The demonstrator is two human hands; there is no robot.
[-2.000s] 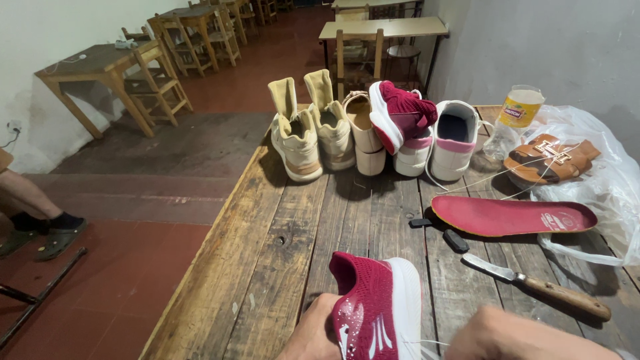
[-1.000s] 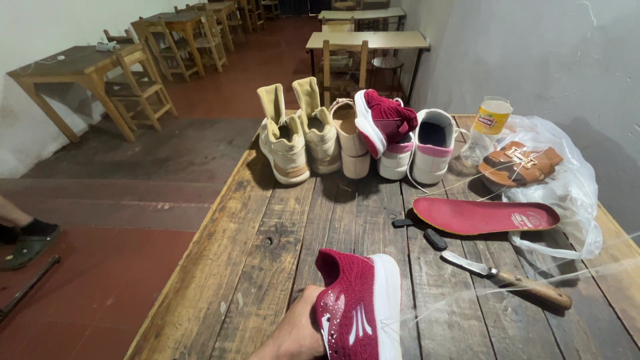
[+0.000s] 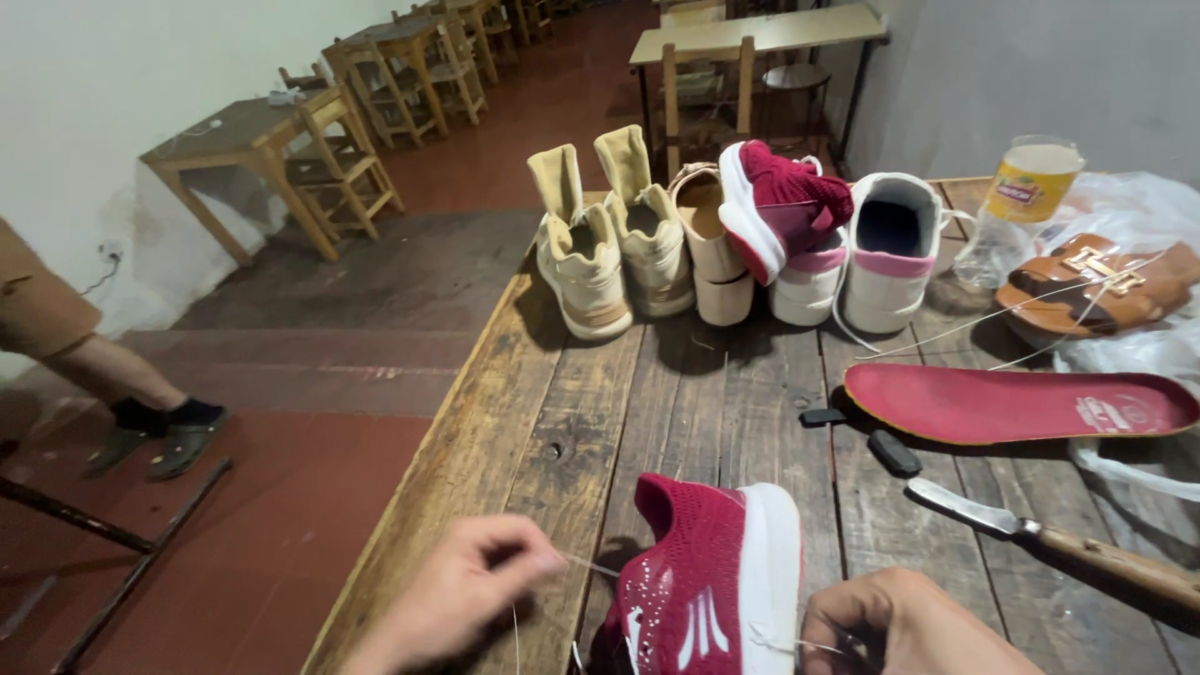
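A dark red knit sneaker (image 3: pixel 698 572) with a white sole lies on its side at the bottom centre. Left of it, my left hand (image 3: pixel 478 586) pinches a thin white thread (image 3: pixel 591 565) that runs to the shoe's upper. My right hand (image 3: pixel 891 623) is beside the white sole, its fingers curled at a thread that comes out of the sole; the fingertips are partly hidden. A red insole (image 3: pixel 1003 403) lies beyond my right hand, with a wooden-handled knife (image 3: pixel 1092 558) and two small black pieces, one of them a black block (image 3: pixel 893 454), near it.
Along the far edge stand beige high-top shoes (image 3: pixel 586 272), a beige shoe, white-and-pink sneakers (image 3: pixel 886 281) and another red sneaker (image 3: pixel 778 211). A cut plastic bottle (image 3: pixel 1031 178), brown sandal (image 3: pixel 1078 291) and plastic bag (image 3: pixel 1144 206) are at right. A person's legs (image 3: pixel 127 375) show at left.
My left hand has moved off the shoe to its left and now draws thread. My right hand, out of view one second ago, is back beside the sole. More of the person's legs shows at left.
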